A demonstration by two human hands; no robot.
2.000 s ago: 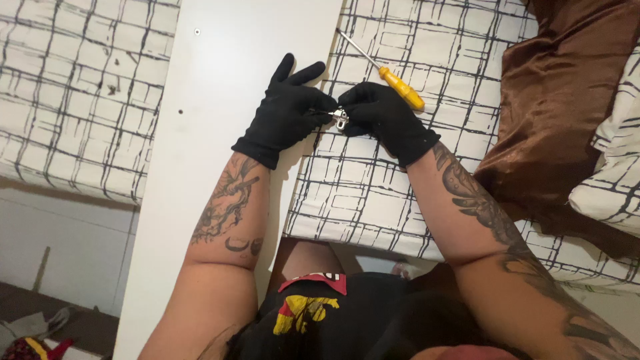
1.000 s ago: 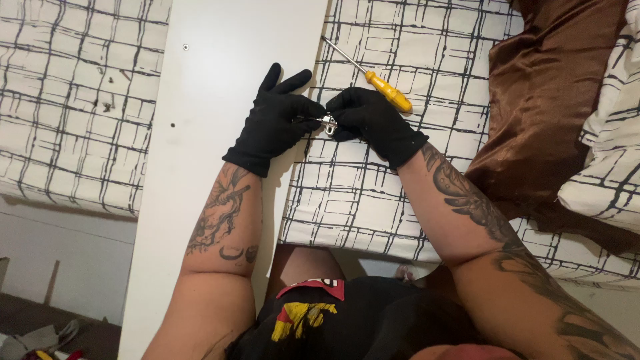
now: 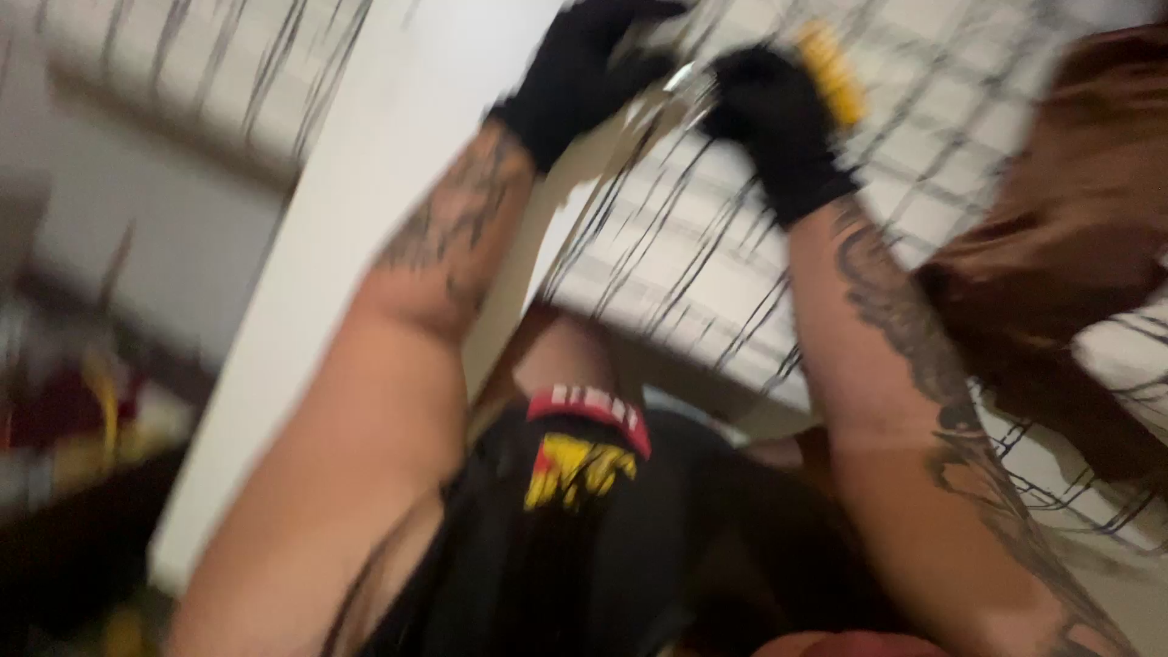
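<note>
Both hands wear black gloves, and motion blurs the view. My left hand [image 3: 589, 78] is over the edge of a long white board [image 3: 338, 137], its fingertips close to a small shiny metal fitting [image 3: 686, 87]. On the fitting's other side, my right hand [image 3: 766, 119] touches or holds it with the fingertips; the blur hides which hand grips it. Just beyond my right hand lies a screwdriver's yellow handle [image 3: 832, 75] on the checked bedding; its shaft cannot be made out.
White bedding with black lines [image 3: 693, 228] spreads under and beside the board. A brown satin cloth [image 3: 1049, 210] lies at the right. Blurred dark and red items [image 3: 55, 401] are low at the left.
The view has shifted and tilted strongly, so the hands now show near the top edge. The metal fitting stays between the hands.
</note>
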